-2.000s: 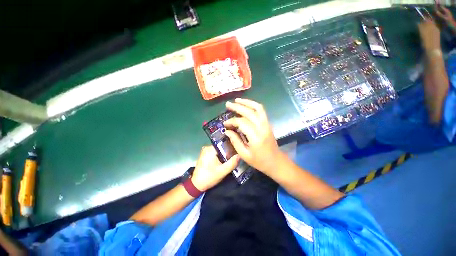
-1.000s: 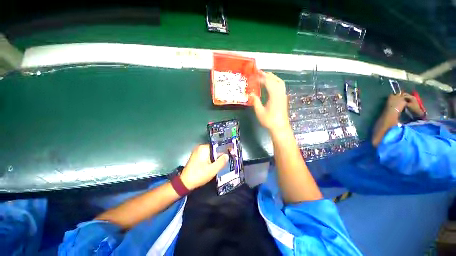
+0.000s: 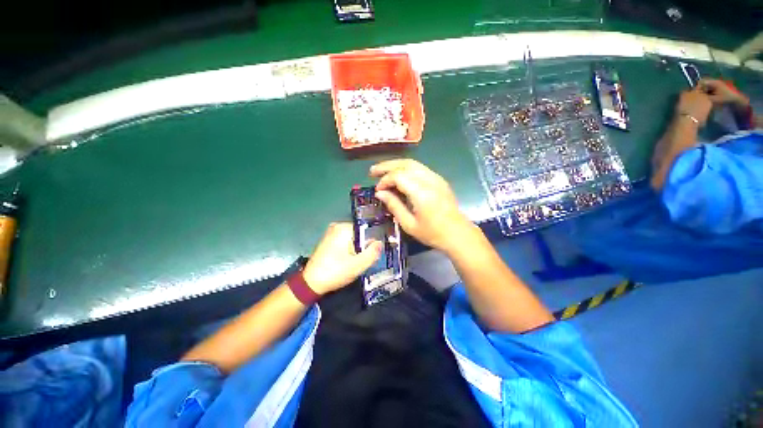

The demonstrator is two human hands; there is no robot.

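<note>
I hold an opened phone unit (image 3: 381,266) over my lap, its inside facing up, with silver and white areas showing. My left hand (image 3: 336,261) grips it from the left side, the thumb across its middle. My right hand (image 3: 417,201) is over the phone's top end with the fingers bent and covers part of it. Whether a small part is between its fingertips cannot be told. The orange-red parts bin (image 3: 418,109) stands just beyond, with a heap of small white pieces (image 3: 371,115) in it.
A clear compartment tray (image 3: 548,159) full of tiny parts lies to the right, with another phone unit (image 3: 611,99) beside it. A neighbour's hands (image 3: 701,102) work at far right. A yellow-orange screwdriver (image 3: 7,242) is at the left edge. A phone (image 3: 353,8) lies on the belt.
My right hand has moved from the orange-red bin's right edge back to the top end of the phone. My left hand still holds the phone. The camera view has shifted.
</note>
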